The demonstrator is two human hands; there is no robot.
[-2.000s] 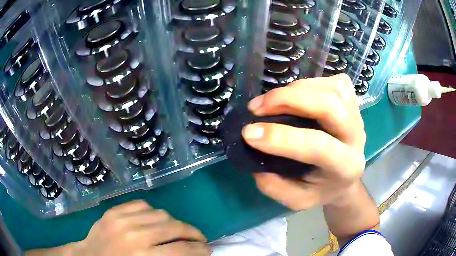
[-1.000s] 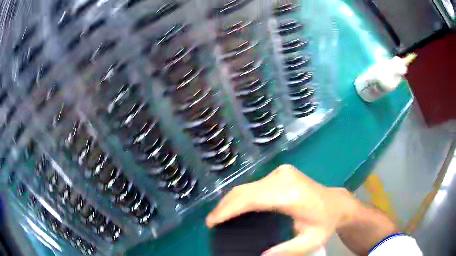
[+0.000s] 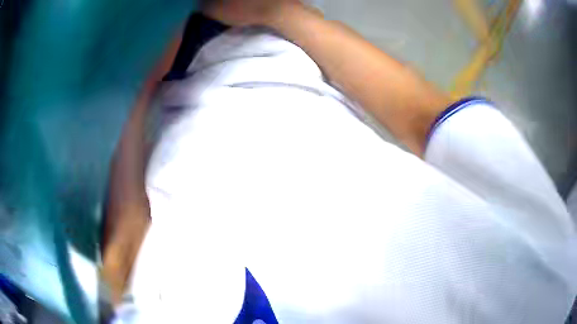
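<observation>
The view is blurred and tilted down onto my white garment. My right hand is at the top edge, cut off and smeared, with its forearm running down to the blue-trimmed cuff. A dark thing, which may be the black pad, lies just below and left of it; whether my right hand grips it cannot be told. My left forearm runs up the left side of the garment; I cannot make out the left hand at its upper end.
The teal-green bench is a blurred band along the left side. My white garment fills the middle. Grey floor with a yellow line shows at the upper right.
The view has swung down onto my body. The tray and the white bottle have left the picture. My right hand has shifted to the top edge and its fingers no longer show clearly.
</observation>
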